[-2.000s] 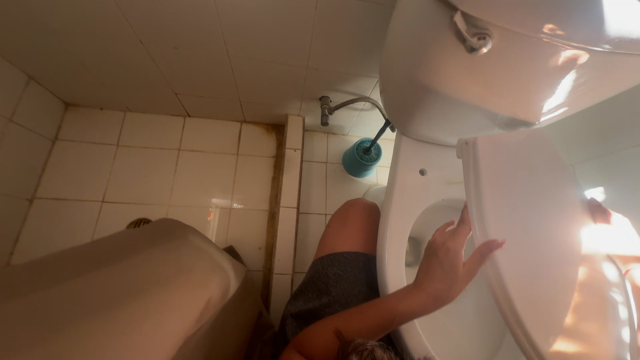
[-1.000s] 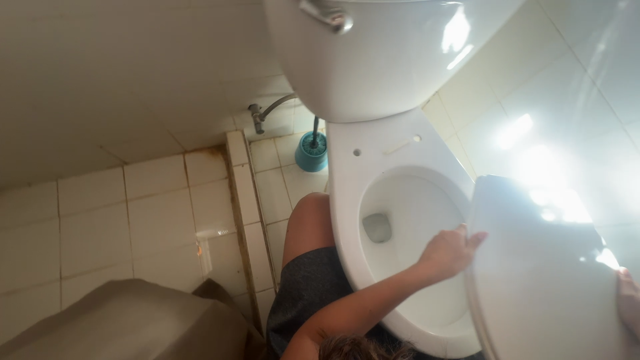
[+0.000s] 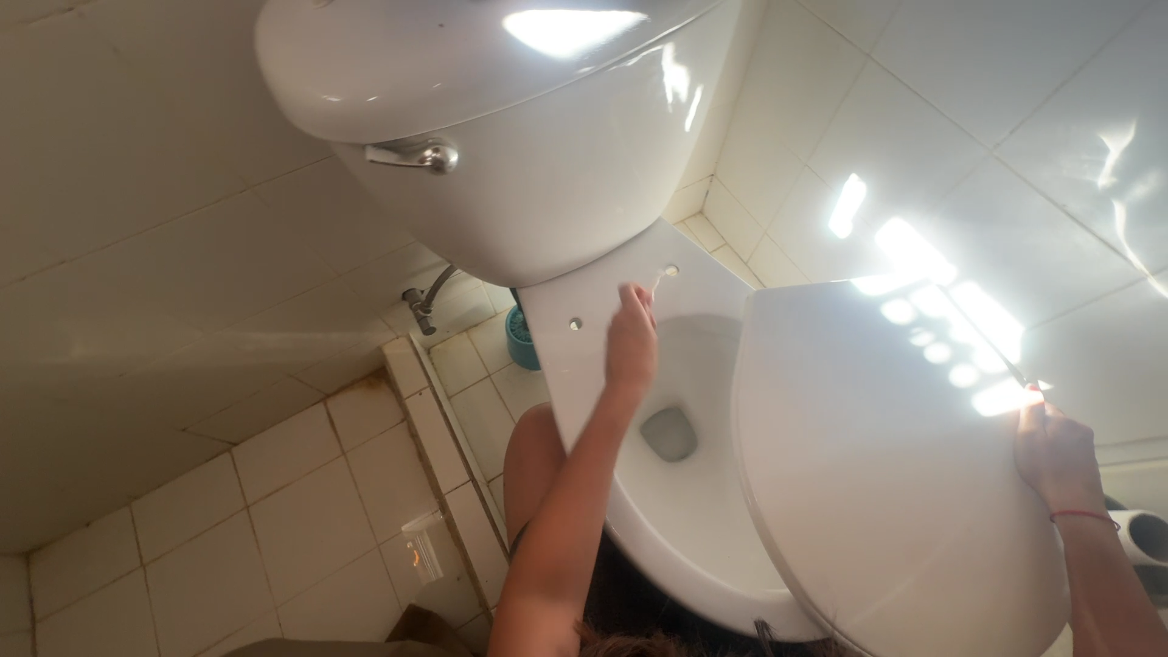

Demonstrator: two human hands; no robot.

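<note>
The white toilet bowl (image 3: 703, 547) stands open below the tank (image 3: 511, 192), water at its bottom. Two mounting holes show in its rear deck (image 3: 584, 283). Over that deck, between the holes, is my left hand (image 3: 631, 342), fingers bunched near a pale streak; whether they hold anything small is hidden. A white toilet seat lid (image 3: 876, 456), detached from the bowl's rear, lies tilted across the bowl's right side. My right hand (image 3: 1058, 447) grips its far right edge; a thin dark line by those fingertips is unclear in the glare.
A chrome flush lever (image 3: 415, 157) is on the tank. Left of the bowl are a water valve (image 3: 420, 310), a teal toilet brush holder (image 3: 522, 342) and a raised tiled curb (image 3: 429, 438). A paper roll (image 3: 1145, 538) is at the right edge. Tiled walls stand close by.
My left hand has left the lid's left edge and moved up to the bowl's rear deck. The lid has shifted right off the bowl opening since the oldest frame. The view has swung.
</note>
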